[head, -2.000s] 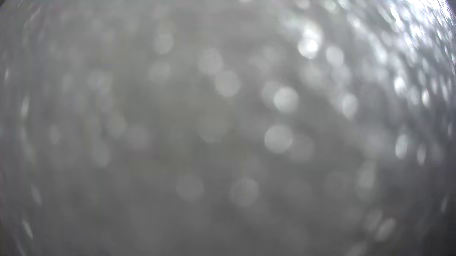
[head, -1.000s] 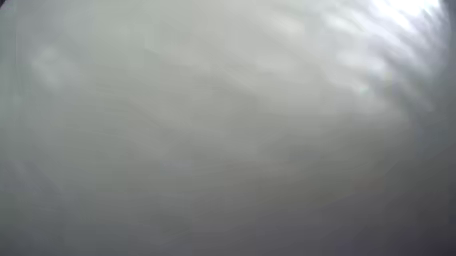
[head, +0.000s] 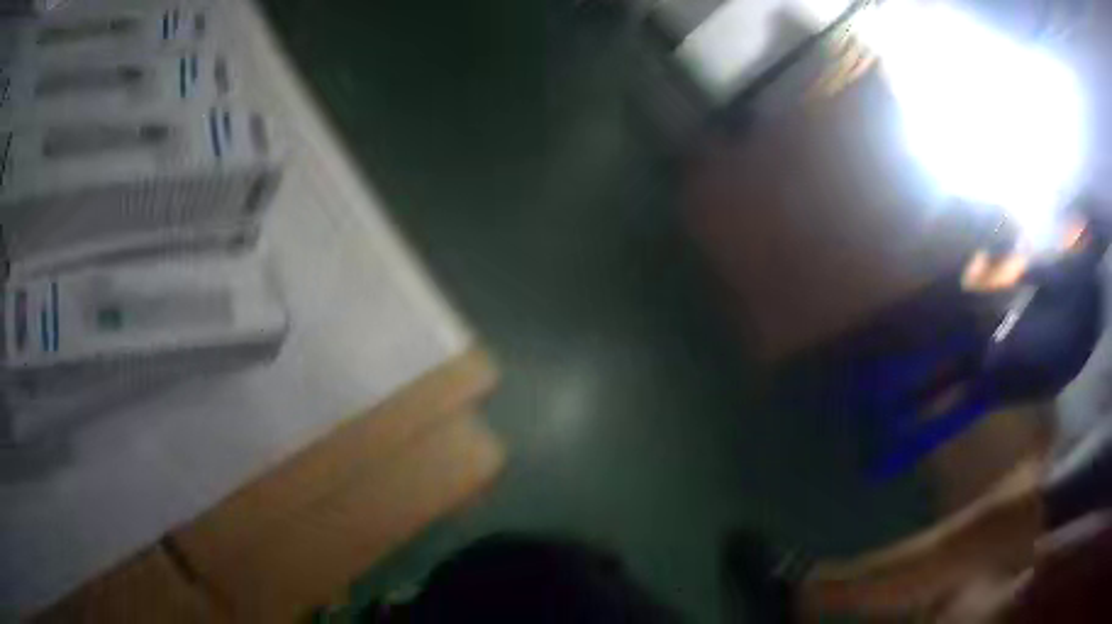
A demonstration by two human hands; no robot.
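Note:
White retail cartons with blue stripes lie at the left of the view. The nearest carton (head: 165, 315) lies flat on the white-covered table (head: 354, 280), close to its edge. Several more cartons (head: 122, 140) are laid behind it, side by side, up to the top left corner. The picture is blurred and the print cannot be read. Neither my left hand nor my right hand can be made out in the frame.
Brown corrugated boxes (head: 329, 488) form the table's near edge. Green floor (head: 549, 268) lies beyond it. At the right are a person (head: 1043, 329), a blue object (head: 927, 408), brown boxes (head: 811, 232) and a bright glare. A dark shape (head: 524, 585) is at the bottom.
The earlier frames show only a grey, out-of-focus blur with bright spots. Now the table, cartons, floor and a person are visible.

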